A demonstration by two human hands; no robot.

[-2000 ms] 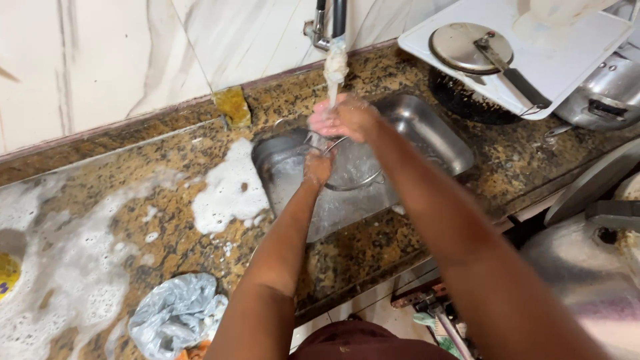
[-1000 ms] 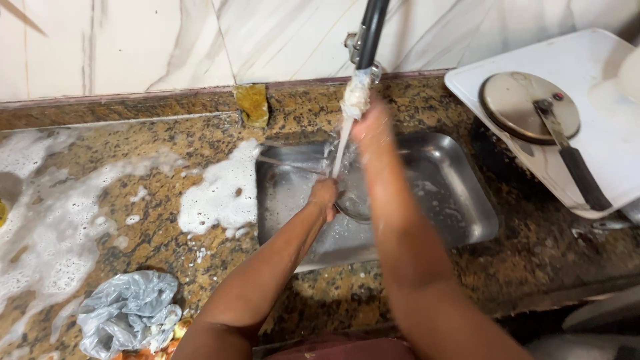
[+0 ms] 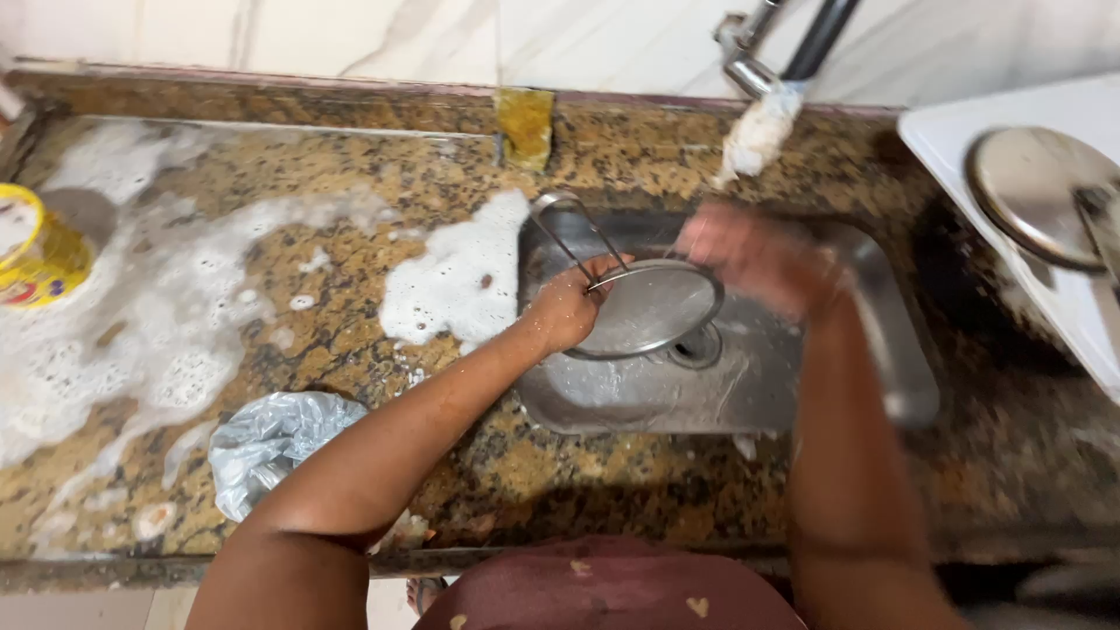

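Observation:
A round metal mesh strainer with a wire-loop handle is held over the stainless steel sink. My left hand grips it where the handle meets the rim. Blurred by motion, my right hand is near the strainer's right edge, beneath the faucet; whether it holds anything cannot be told. The faucet has a cloth-like wrap around its outlet. Part of the drain shows below the strainer's rim.
Soap foam spreads over the granite counter. A yellow tub stands at left, a grey plastic bag near the front. A yellow sponge leans against the backsplash. At right, a metal lid lies on a white tray.
The strainer has been raised and its mesh and handle now show plainly. My right hand has moved away from the faucet's wrapped outlet. The view has shifted left.

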